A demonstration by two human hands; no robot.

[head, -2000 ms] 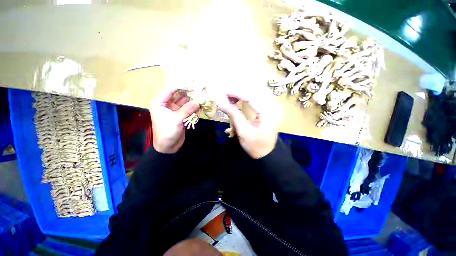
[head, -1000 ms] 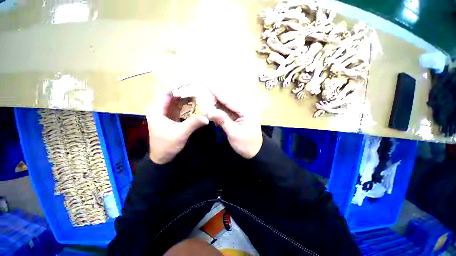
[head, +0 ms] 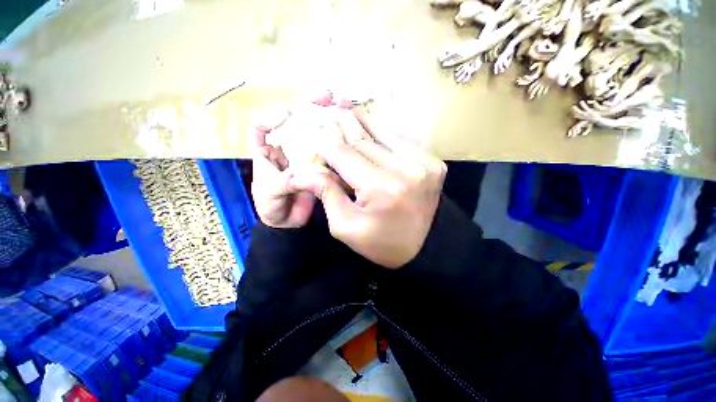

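Note:
My left hand (head: pixel 284 173) and my right hand (head: pixel 385 184) are together over the bench's near edge. My right hand lies across my left palm and fingers. Glare washes out the fingertips, and the tan piece between them is mostly hidden; I cannot make out its shape. A loose heap of tan toy arms (head: pixel 569 47) with spread fingers lies on the bench (head: pixel 377 63) at the upper right. Rows of tan parts (head: pixel 188 228) fill a blue tray (head: pixel 149 243) below the bench at the left.
A thin stick or mark (head: pixel 226 93) lies left of my hands. More tan parts (head: pixel 11 106) are at the far left bench edge. A second blue tote (head: pixel 636 314) at right holds white film (head: pixel 675 243). Blue totes (head: pixel 86 330) are stacked at lower left.
The view has turned left, so the heap and trays appear further right and the phone is out of view. My right hand has moved from fingertip contact to lying over my left.

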